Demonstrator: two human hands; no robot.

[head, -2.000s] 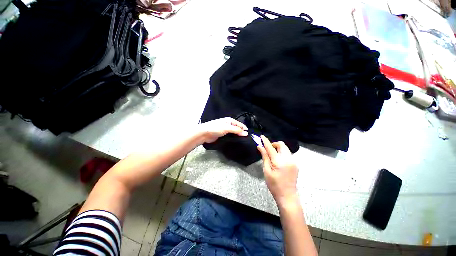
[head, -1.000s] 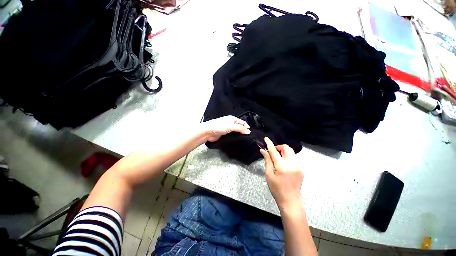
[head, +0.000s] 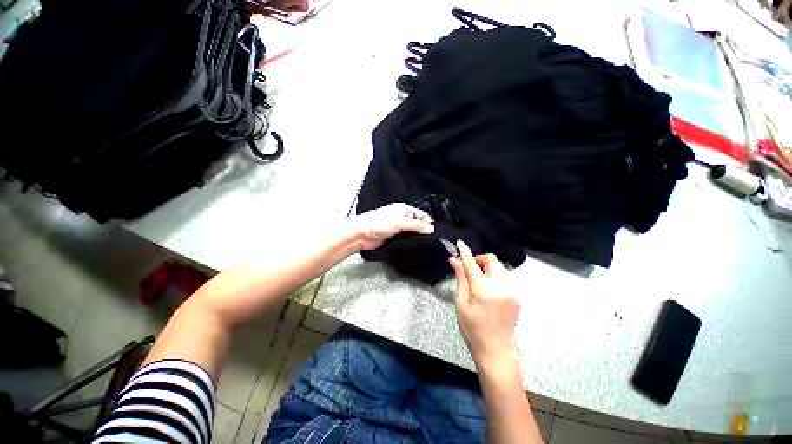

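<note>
A loose, rumpled heap of black trousers (head: 521, 139) lies in front of me, with hanger hooks at its far left edge and a ruffled edge on its right. My left hand (head: 395, 225) pinches the black cloth at the near end of the heap between thumb and fingers. My right hand (head: 486, 290) is just right of it and holds small thread snips (head: 449, 247), whose light tips show against the black cloth. The rest of the snips is hidden by my fingers. The tips are close to the left fingertips.
A neater black pile (head: 95, 104) with black plastic hangers (head: 217, 108) lies at the left. A black phone (head: 667, 351) lies at the right near the table's front edge. A clear packet (head: 682, 69), a red strip (head: 708, 139) and a white cylinder (head: 738, 180) are at the far right.
The snips' tips, bright two seconds ago and dark one second ago, show light again. My right hand has shifted slightly left since one second ago. My left hand keeps its pinch on the cloth.
</note>
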